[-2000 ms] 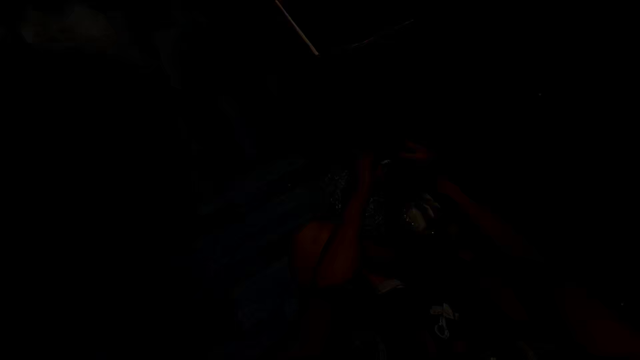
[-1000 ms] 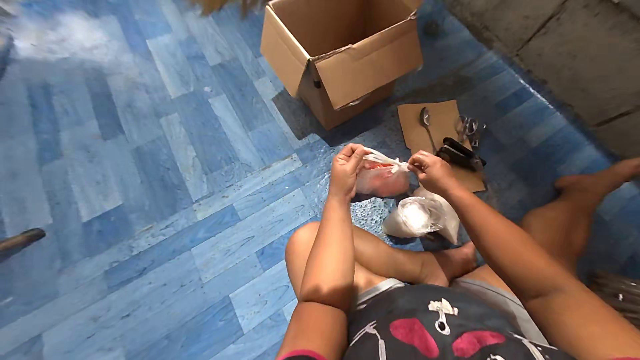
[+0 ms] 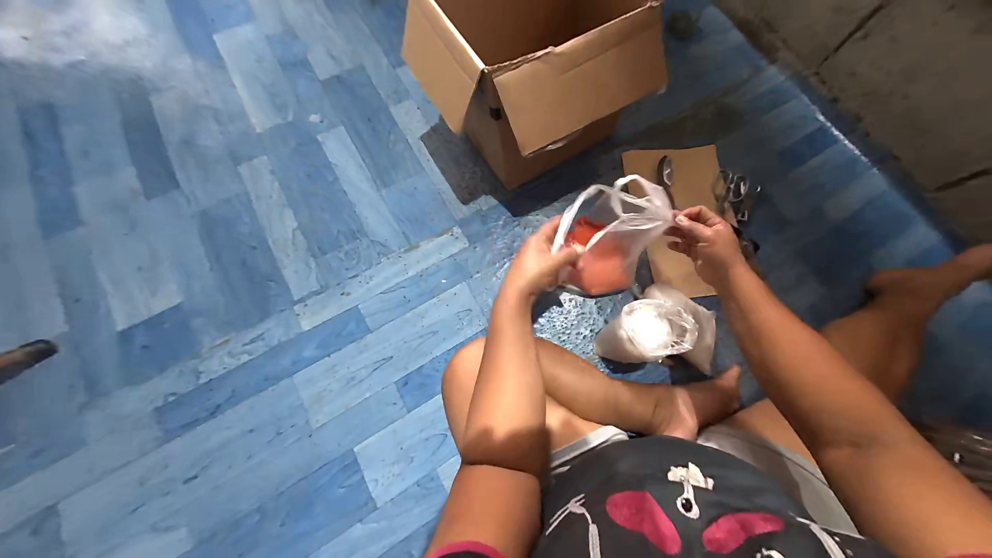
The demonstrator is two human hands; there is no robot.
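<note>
A clear plastic bag with something orange-red inside hangs between my hands, its white handle loops standing up at the top. My left hand grips the bag's left side beside the orange-red contents. With thumb and fingertips, my right hand pinches the gathered plastic at the right. Below the bag, two plastic bags of whitish contents rest on the floor close together near my crossed legs. What the orange-red contents are cannot be told.
An open cardboard box stands beyond my hands. Right of it lies a flat cardboard piece with a spoon, scissors and dark items. Another person's bare leg is at the right, by a concrete edge.
One second ago both hands held the bag's white top, drawn narrow. Now my left hand is lower on the bag's side, and the handle loops are spread apart.
</note>
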